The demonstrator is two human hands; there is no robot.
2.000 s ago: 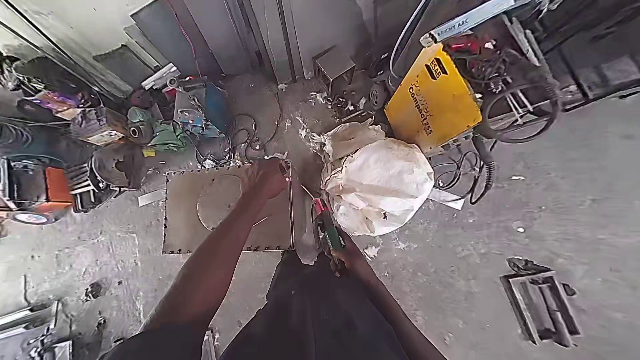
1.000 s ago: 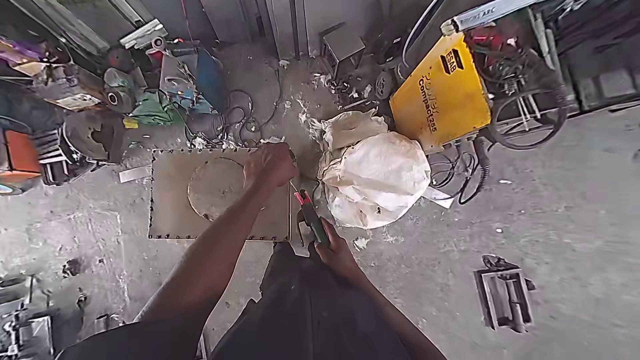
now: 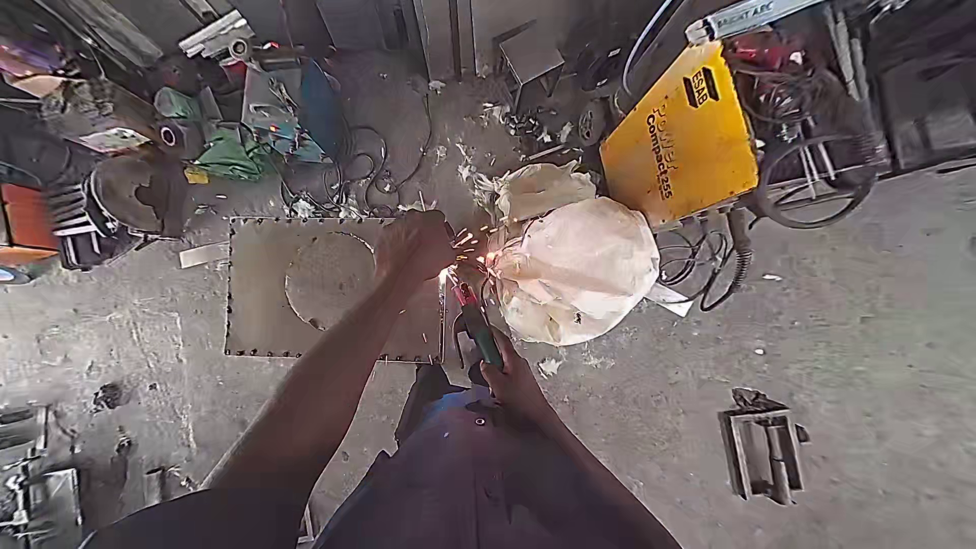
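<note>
My right hand (image 3: 512,375) grips the green handle of a welding electrode holder (image 3: 479,326), whose red front end points up and left. Bright sparks (image 3: 467,255) burst beyond its tip, at the right edge of a flat metal panel (image 3: 259,305). Spots line the panel's edges, and a circular outline (image 3: 329,278) is marked on its face. Over the panel's upper right corner lies my left hand (image 3: 419,245), close to the sparks; its fingers are dark and I cannot tell whether they hold anything. A whitish sack (image 3: 583,271) sits just right of the sparks.
A yellow ESAB welding machine (image 3: 682,137) stands at the upper right with coiled cables (image 3: 705,263) beside it. Cables, a green cloth (image 3: 229,155) and a round metal piece (image 3: 137,194) clutter the upper left. A small metal frame (image 3: 761,451) lies on the floor at lower right.
Bright sparks now fly at the panel's right edge; a second ago none showed there. The electrode holder stays in my right hand throughout.
</note>
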